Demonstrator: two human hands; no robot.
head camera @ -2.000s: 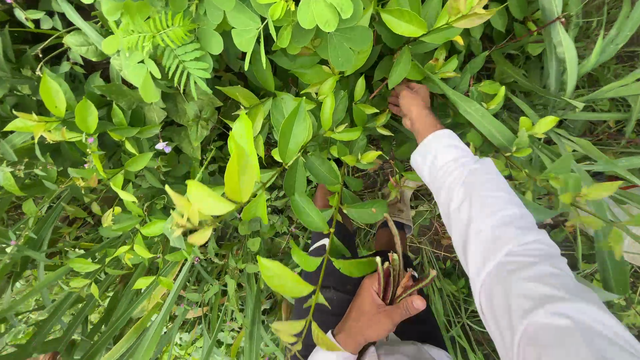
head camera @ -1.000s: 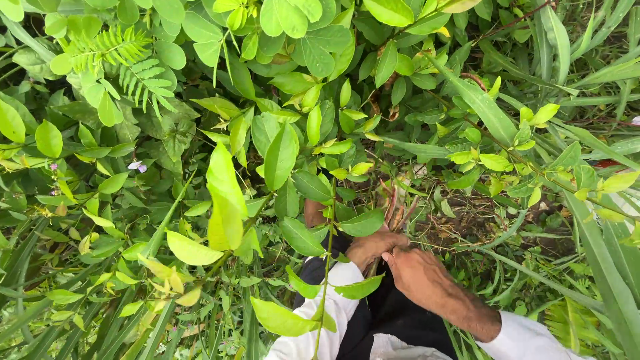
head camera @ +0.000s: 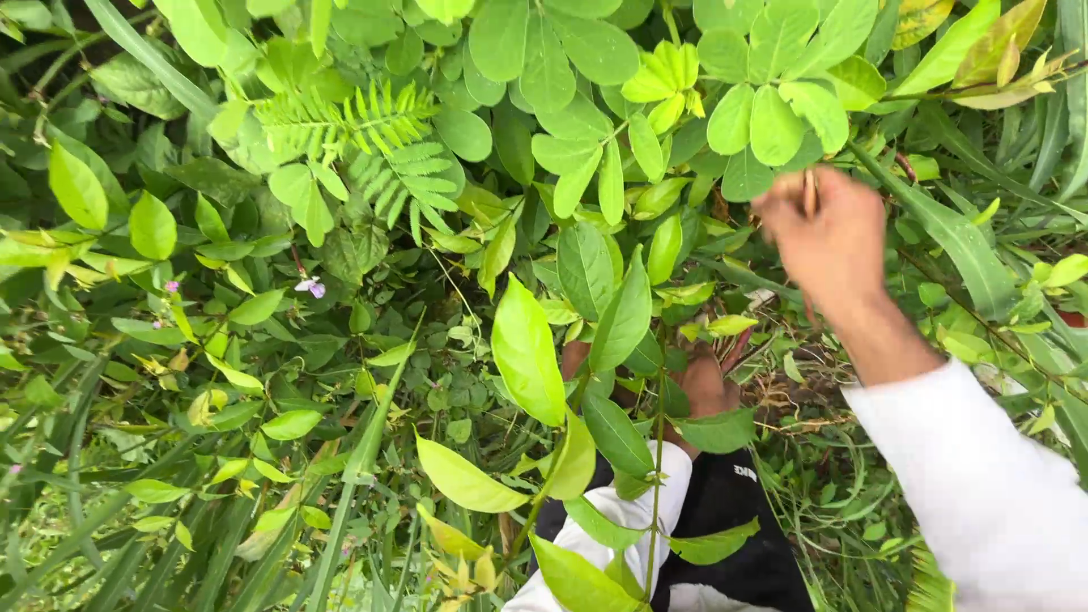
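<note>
My right hand (head camera: 824, 229), blurred by motion, is raised at the right among the leaves, its fingers curled around a thin brown piece (head camera: 810, 194) that looks like a pod or stem. My left hand (head camera: 704, 382) is low near the middle, partly covered by leaves. Beside its fingers a few reddish-brown stems or pods (head camera: 736, 348) stick out; it appears to hold them. A leafy green stem (head camera: 656, 476) rises in front of my left sleeve.
Dense broad-leaved plants surround both hands. A fern-like leaf (head camera: 408, 183) and a small pale purple flower (head camera: 311, 287) are at the left. Long grass blades (head camera: 952, 229) cross the right side. Dry litter (head camera: 795, 399) lies on the ground, and dark clothing (head camera: 739, 527) shows below.
My hands were together a second ago; my right hand has since moved up and right, away from my left. Two seconds ago my left hand held several brown pieces lower down.
</note>
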